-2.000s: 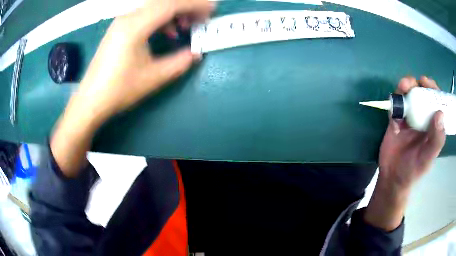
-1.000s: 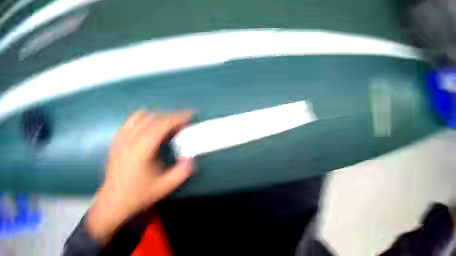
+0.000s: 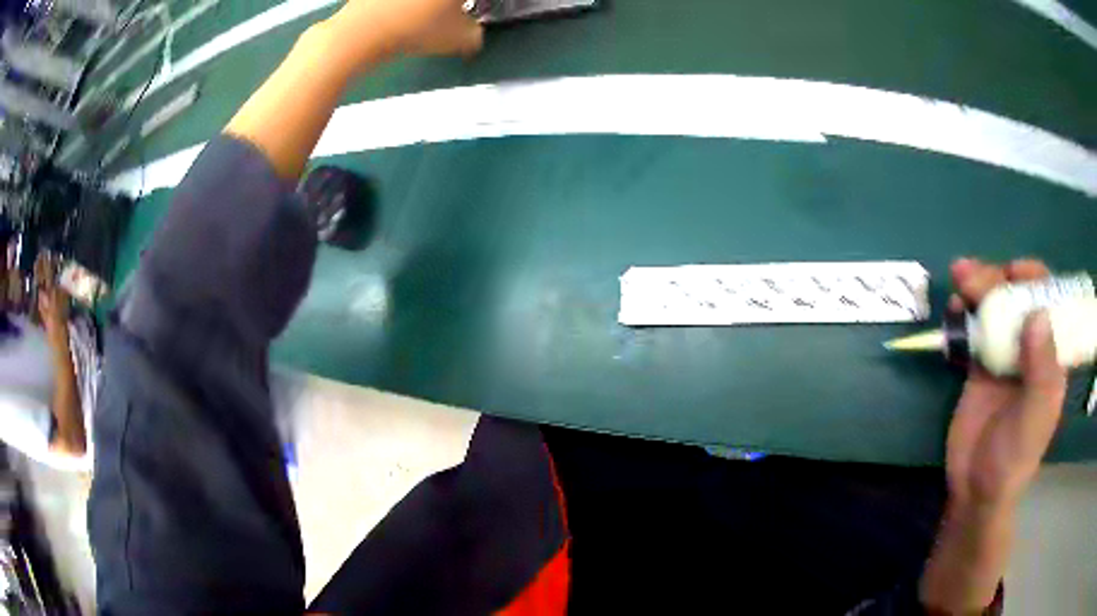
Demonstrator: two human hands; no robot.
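A white-looking strip module (image 3: 776, 294) with a row of round parts lies flat on the green bench, right of centre. My right hand (image 3: 1004, 373) is shut on the white glue bottle (image 3: 1044, 323), held on its side with its pale pointed nozzle towards the left, just below the strip's right end. My left hand (image 3: 415, 27) reaches to the far side, past the white stripe, cut by the top edge. Its fingers are at the left end of a dark strip module (image 3: 535, 10), also cut by the top edge; its hold is unclear.
A black round puck (image 3: 338, 207) sits on the bench (image 3: 505, 229) beside my left sleeve. A long white stripe (image 3: 602, 106) curves across the bench. At the far left, part of another person (image 3: 60, 361) shows near metal frames. Thin pale pieces lie at the upper left.
The strip my left hand held is now lying released on the bench. My left hand has moved up and away to the dark strip. The right hand with the bottle is back in view.
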